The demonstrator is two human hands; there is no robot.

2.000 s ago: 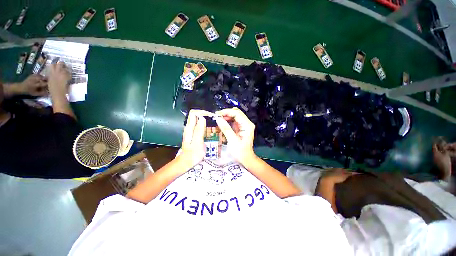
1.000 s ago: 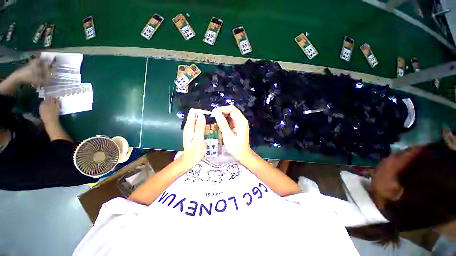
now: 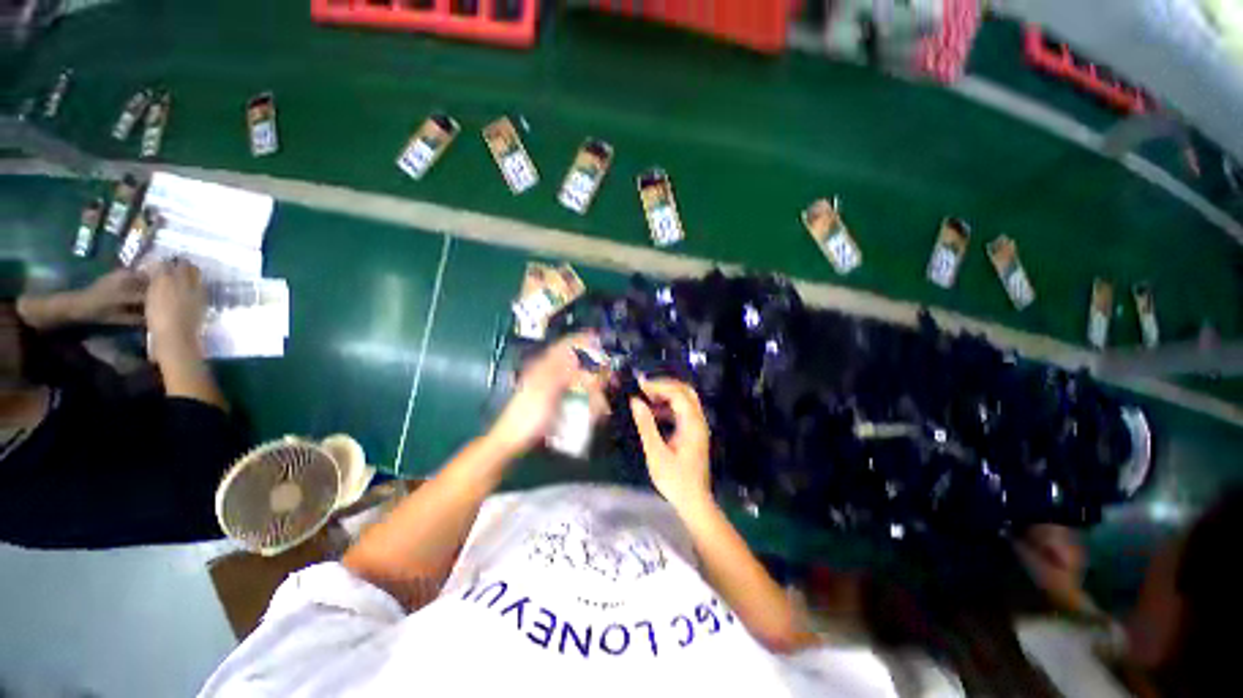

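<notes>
A phone circuit board (image 3: pixel 573 421) with a white lower part is in my left hand (image 3: pixel 543 389), which is blurred. My right hand (image 3: pixel 673 431) is just right of it, apart from the board, with thumb and finger at the near left edge of the heap of black parts (image 3: pixel 872 409). Something dark shows at my right fingertips; I cannot tell whether it is held or lies in the heap. Waiting boards (image 3: pixel 545 297) lie loosely stacked at the heap's left end, beyond my left hand. A thin dark stick (image 3: pixel 498 349) lies left of them.
Spaced boards (image 3: pixel 660 207) lie on the green belt (image 3: pixel 736 150) beyond the pale rail (image 3: pixel 477 229). Red trays (image 3: pixel 425 17) stand at the far side. A person at left works over white sheets (image 3: pixel 232 300). A desk fan (image 3: pixel 281 495) and cardboard box (image 3: pixel 259 586) are near left. Another person is at right.
My hands have moved apart from their fingertip-to-fingertip position. The left has tilted with the board, and the right has shifted right to the heap. The view has tilted, showing red trays beyond the belt.
</notes>
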